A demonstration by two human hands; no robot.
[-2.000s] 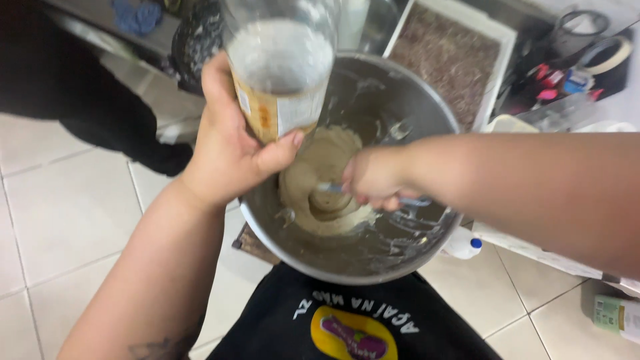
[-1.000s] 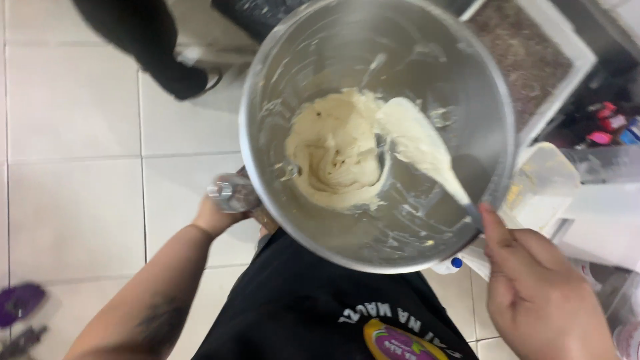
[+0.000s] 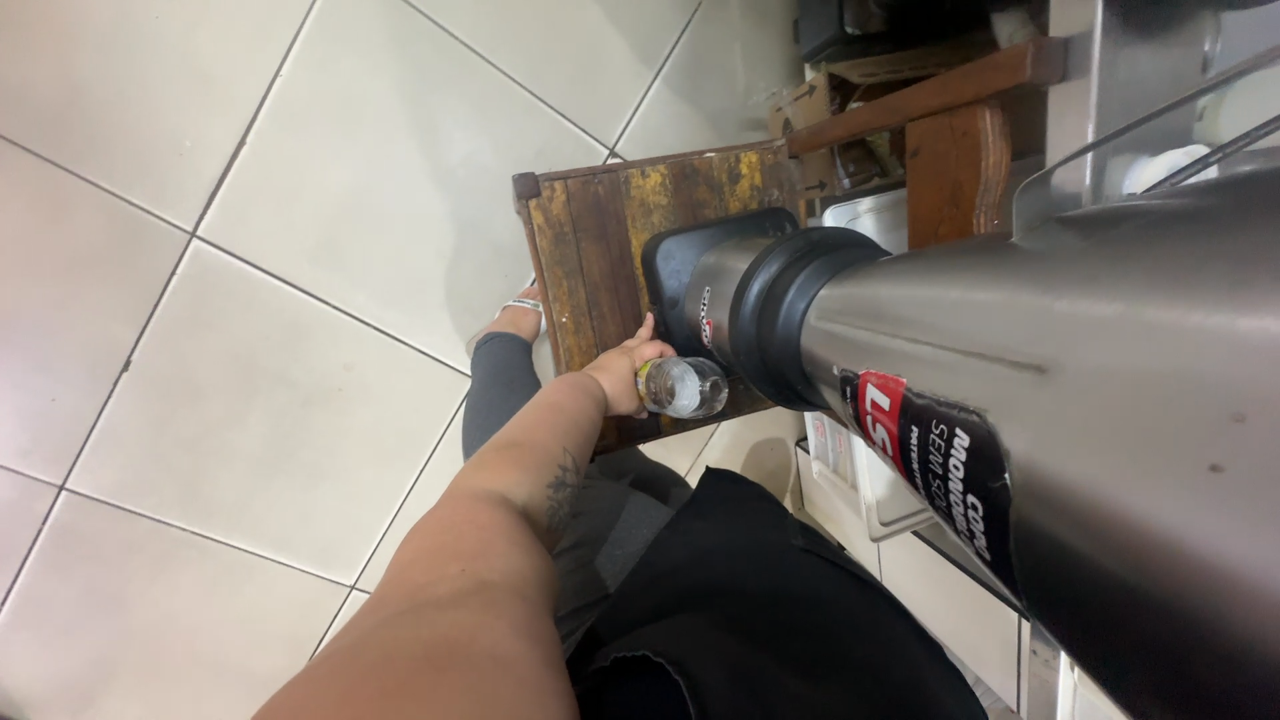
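Observation:
Low at the base of a large steel blender [image 3: 1080,330], my left hand [image 3: 630,370] is closed around a clear bottle [image 3: 685,387] with a yellowish label. One finger of that hand points out toward the blender's black base plate [image 3: 685,260]. The blender leans across the right of the view, with a black rubber collar [image 3: 800,315] near its foot. It stands on a worn wooden stool [image 3: 600,260] with yellow paint marks. The inside of the steel cup does not show. My right hand is out of view.
Cardboard boxes [image 3: 800,105] and a wooden beam [image 3: 930,90] are behind the stool. White plastic containers [image 3: 880,490] stand beside it. Pale floor tiles [image 3: 270,390] spread at the left. My foot in a sandal [image 3: 515,318] is by the stool's edge.
My left hand has lowered the bottle from over the steel bowl to beside the blender's base. My right hand, earlier on a spatula in the cream, has gone out of view. The view has swung strongly.

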